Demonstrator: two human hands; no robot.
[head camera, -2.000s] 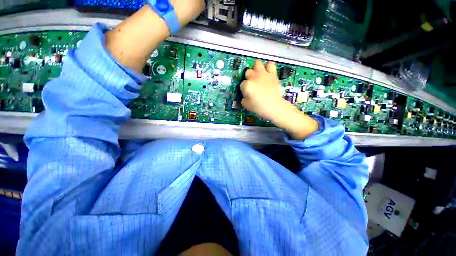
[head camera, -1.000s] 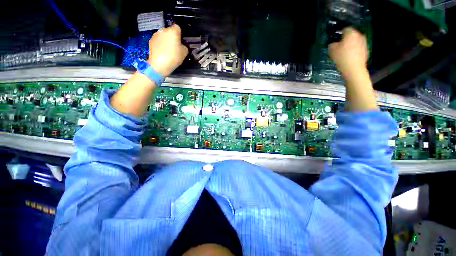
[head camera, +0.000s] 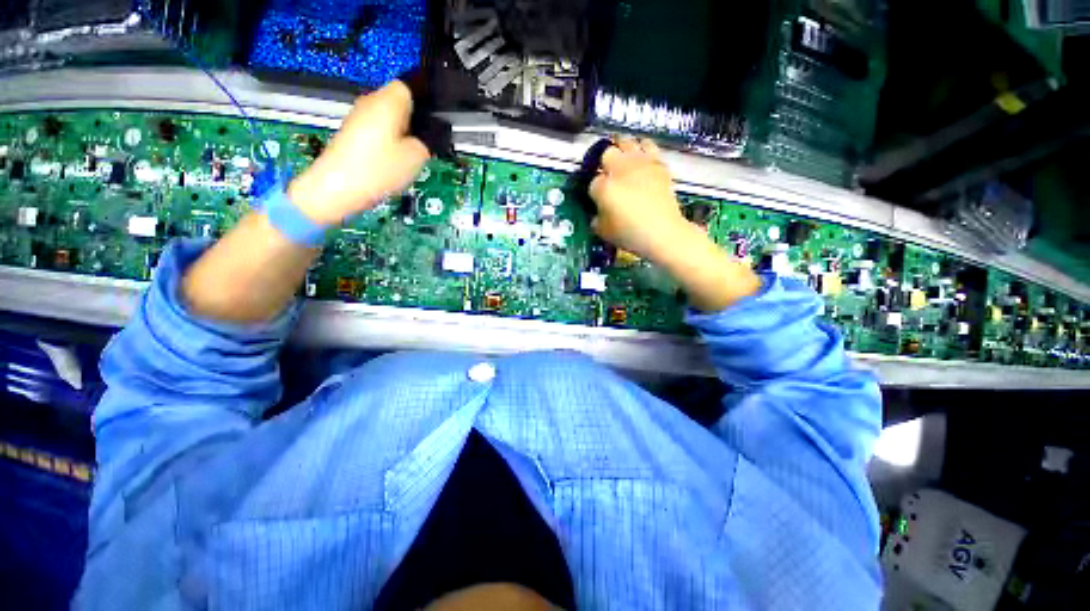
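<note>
A long row of green circuit boards (head camera: 395, 257) lies across the view. My left hand (head camera: 365, 155), with a light blue wrist strap (head camera: 291, 220), is over the boards near the back rail. Black shows at its fingertips; whether it holds a part cannot be told. My right hand (head camera: 634, 197) is over the boards right of centre, fingers curled, with black at the fingertips on its left side. What is under or in its fingers is hidden. White blocks (head camera: 457, 261) sit on the boards.
Pale rails (head camera: 538, 339) run along both board edges. Behind are a bin of blue parts (head camera: 341, 42), a black bin with pale blocks (head camera: 526, 81), a row of silvery pins (head camera: 669, 119) and clear plastic pieces (head camera: 813, 107). A white AGV-marked unit (head camera: 956, 555) stands lower right.
My left hand has moved from the bins down over the boards. My right hand has moved left and down from the clear plastic pieces to the boards. The view has also shifted.
</note>
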